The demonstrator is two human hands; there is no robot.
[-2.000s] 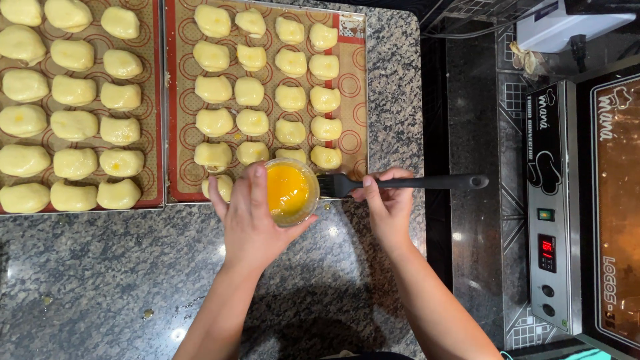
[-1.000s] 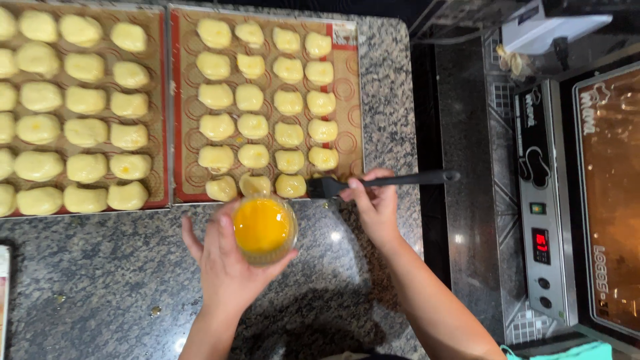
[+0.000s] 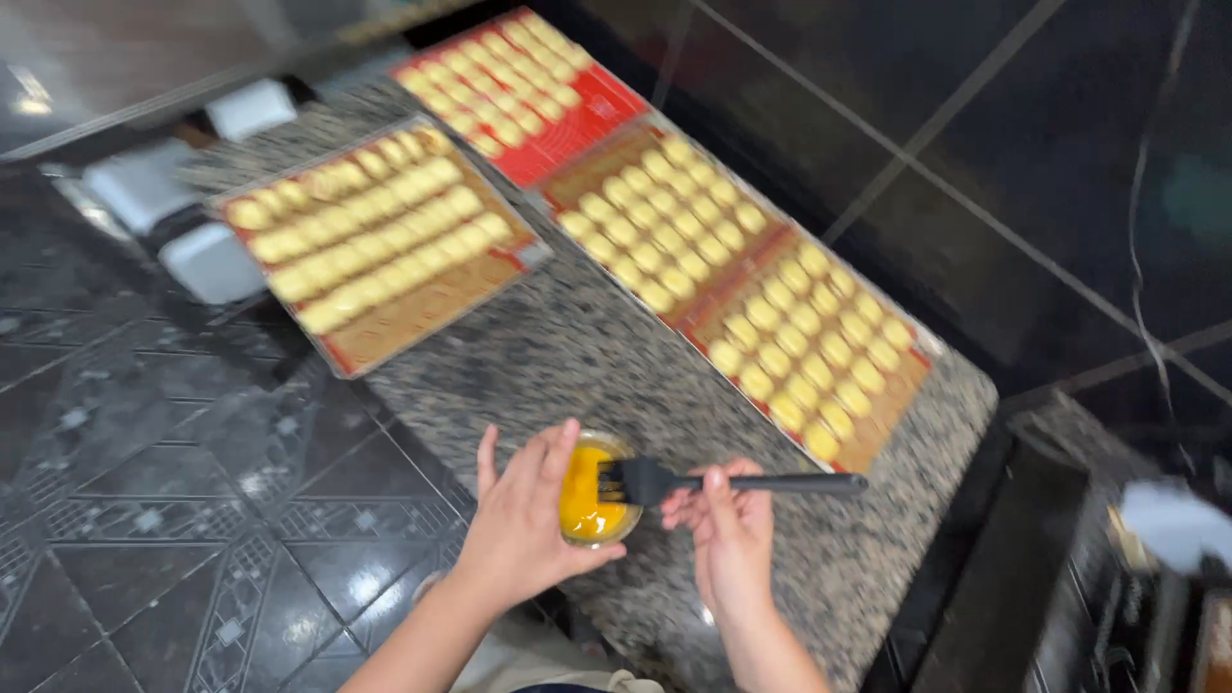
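My left hand (image 3: 525, 515) grips a clear round container of yellow-orange liquid, likely beaten egg (image 3: 582, 493), its fingers along the left side. In my right hand (image 3: 731, 525) is the handle of a black pastry brush (image 3: 760, 483), held level. The brush's bristle end lies over the container's opening; whether it touches the liquid cannot be told. Beyond both hands, two adjoining mats on trays bear rows of glossy pale yellow dough pieces (image 3: 791, 340). The nearest pieces are up and to the right of the container.
Another tray of close-set dough rows (image 3: 332, 358) lies at the counter's left edge. A red mat (image 3: 616, 108) with more dough pieces is at the far end. White chairs (image 3: 214, 262) stand beyond the left edge. The granite counter (image 3: 481, 356) runs diagonally over a dark tiled floor.
The view has swung widely, bringing in more trays and the floor. The brush, at the lower edge of the tray a second ago, is now over the container. Both hands keep their holds.
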